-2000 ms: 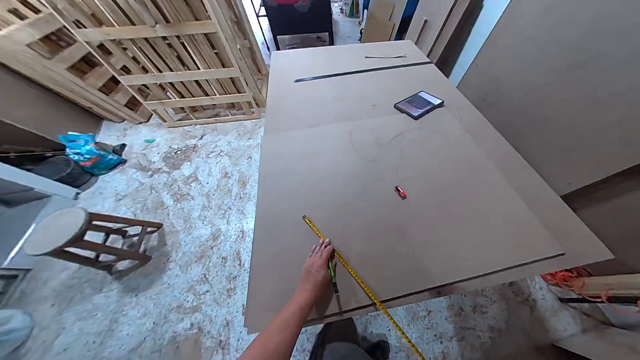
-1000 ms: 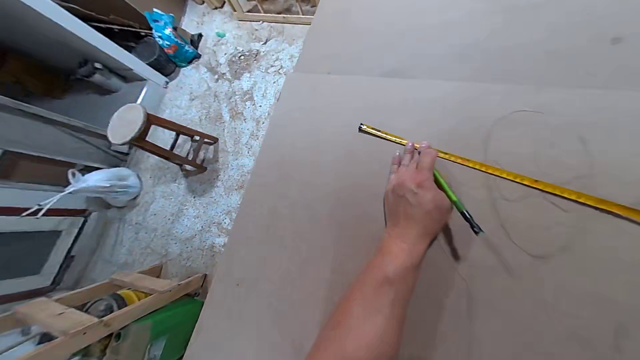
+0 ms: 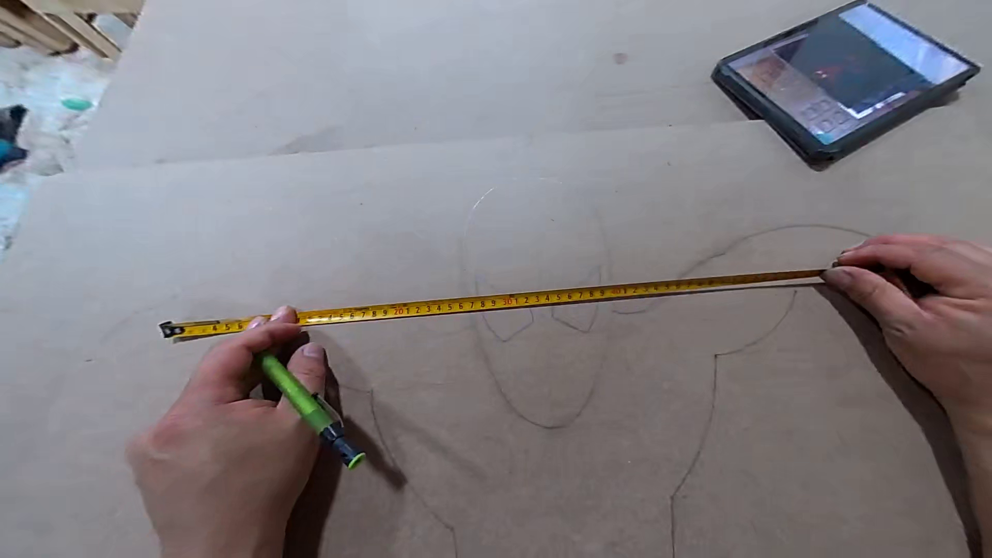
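Note:
A yellow tape measure blade (image 3: 465,304) lies stretched across a brown fibreboard sheet (image 3: 232,232) that bears a pencil-drawn figure. My left hand (image 3: 240,418) holds a green mechanical pencil (image 3: 302,395), its clip end pointing down to the right, while the fingertips press on the blade near its hooked end. At the right, my right hand (image 3: 922,318) pinches the blade between thumb and fingers. The drawn lines (image 3: 550,426) form an oval head with eye shapes and shoulder outlines around it. The tape's case is not visible.
A tablet or large phone (image 3: 849,77) with a lit screen and dark case lies on the board at the upper right. Beyond the board's left edge, the littered floor (image 3: 54,116) and some wooden slats (image 3: 70,23) show at the upper left.
The view has moved much closer to the board. My right hand, unseen in both earlier frames, now grips the tape blade. My left hand remains at the blade with the green pencil.

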